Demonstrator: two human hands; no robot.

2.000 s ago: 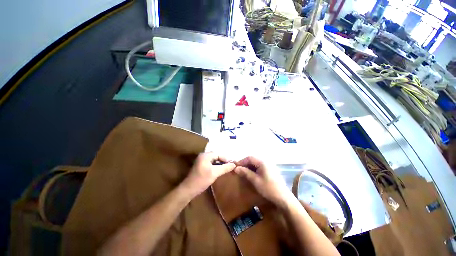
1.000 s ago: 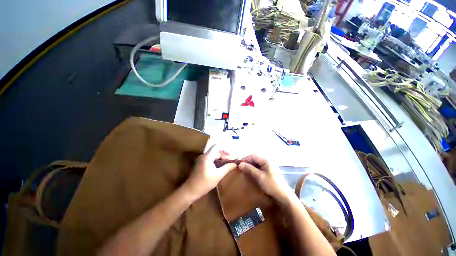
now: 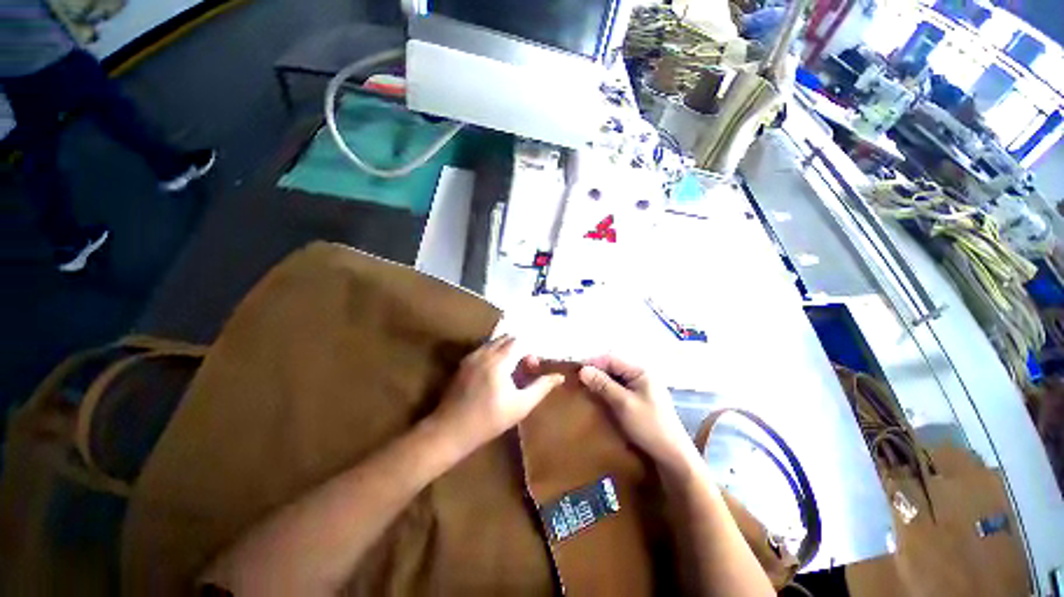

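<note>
The brown bag body [image 3: 338, 373] hangs over the lap and the table's front edge. My left hand [image 3: 496, 391] pinches its folded top edge below the presser foot area [image 3: 558, 301]. My right hand [image 3: 627, 400] pinches the same edge just to the right, with a short gap between the hands. A black label [image 3: 580, 510] with pale print lies on the cloth below. One handle [image 3: 103, 402] hangs at the left and another handle [image 3: 784, 461] loops on the table at the right. The white machine head with a red logo [image 3: 602, 229] stands beyond.
Thread snips [image 3: 677, 321] lie on the white table. A teal mat [image 3: 379, 152] and a white hose are at left, below a screen [image 3: 525, 21]. A person [image 3: 82, 128] is at the upper left. More brown bags [image 3: 951, 525] hang at the right.
My hands have moved slightly apart along the edge; more of the fold shows between them. A person has appeared at the upper left. The view has shifted a little.
</note>
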